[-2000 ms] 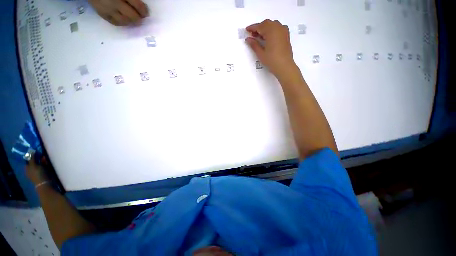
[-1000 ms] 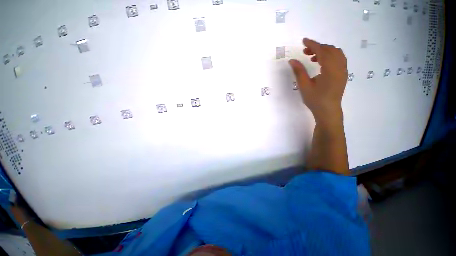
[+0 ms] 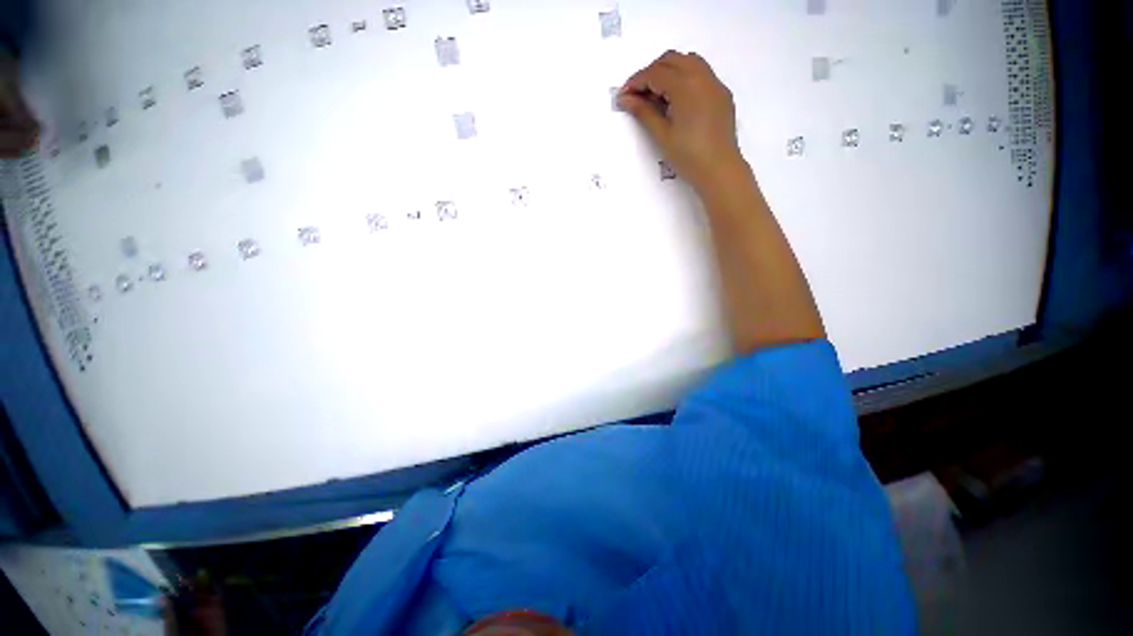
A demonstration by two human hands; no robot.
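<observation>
A large glossy white reflector sheet lies in front of me, with small square openings in rows and grey square patches. My right hand is over its upper middle, thumb and fingertips pinched at the right edge of a small grey patch. The fingertips hide part of the patch. My left hand is low at the bottom left, dark, blurred and partly cut off by the lower edge. A blue and whitish card is at its fingers; the exact grip is hard to see.
Part of another person's hand shows at the far left edge. Blue padding and a metal rail border the sheet. Another white dotted sheet lies bottom left. A pale plastic-like item is at the lower right.
My right hand was open beside the patch a second ago; its fingertips are now closed at it. My left hand and the card now show lower in view. The camera view has shifted.
</observation>
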